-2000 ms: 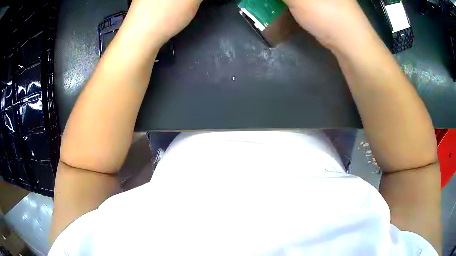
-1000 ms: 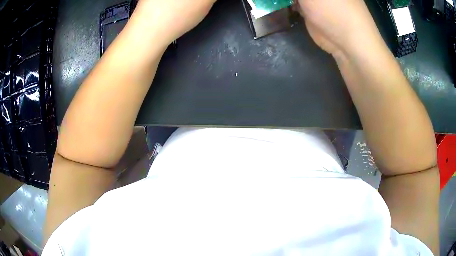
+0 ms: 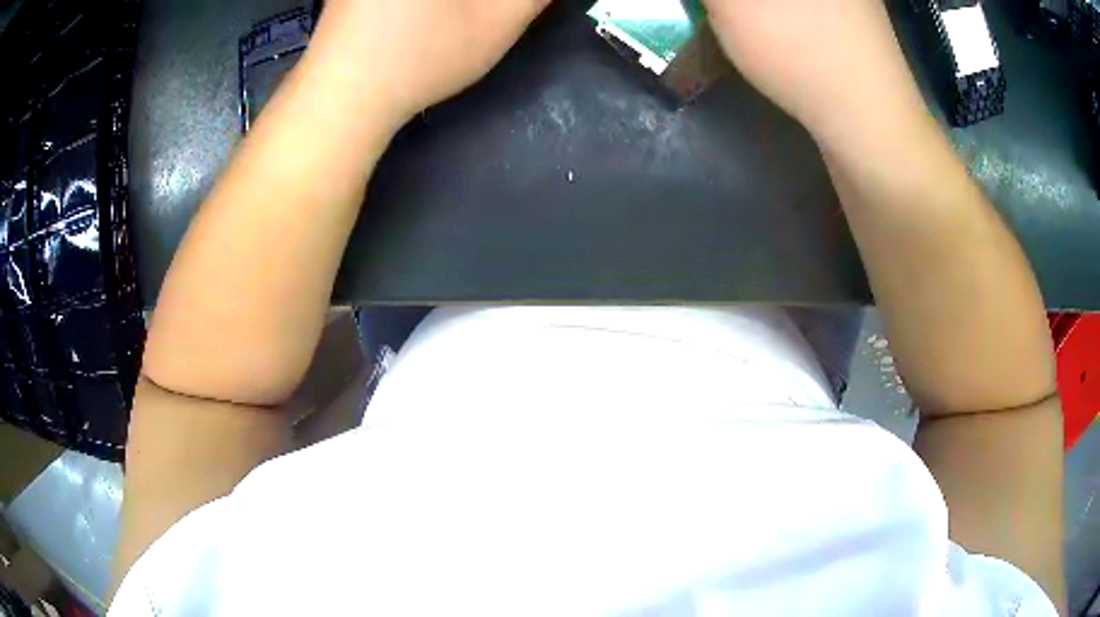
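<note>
A green circuit board with a silver-white edge and a dark panel below it is at the top centre, cut off by the frame's top edge. My right hand is at its right side; the fingers are out of the picture, so its grip cannot be seen. My left hand is left of the board, with its fingers also beyond the top edge. Both bare forearms reach up over the dark bench mat.
A black housing lies partly behind my left forearm. An assembled unit, black with a white part, lies right of my right arm. Glossy black blister trays stand at the far left. A red stool is at the lower right.
The board has turned between the frames and now lies at a slant, with its dark panel towards the lower right. My left hand has moved slightly right, towards the board.
</note>
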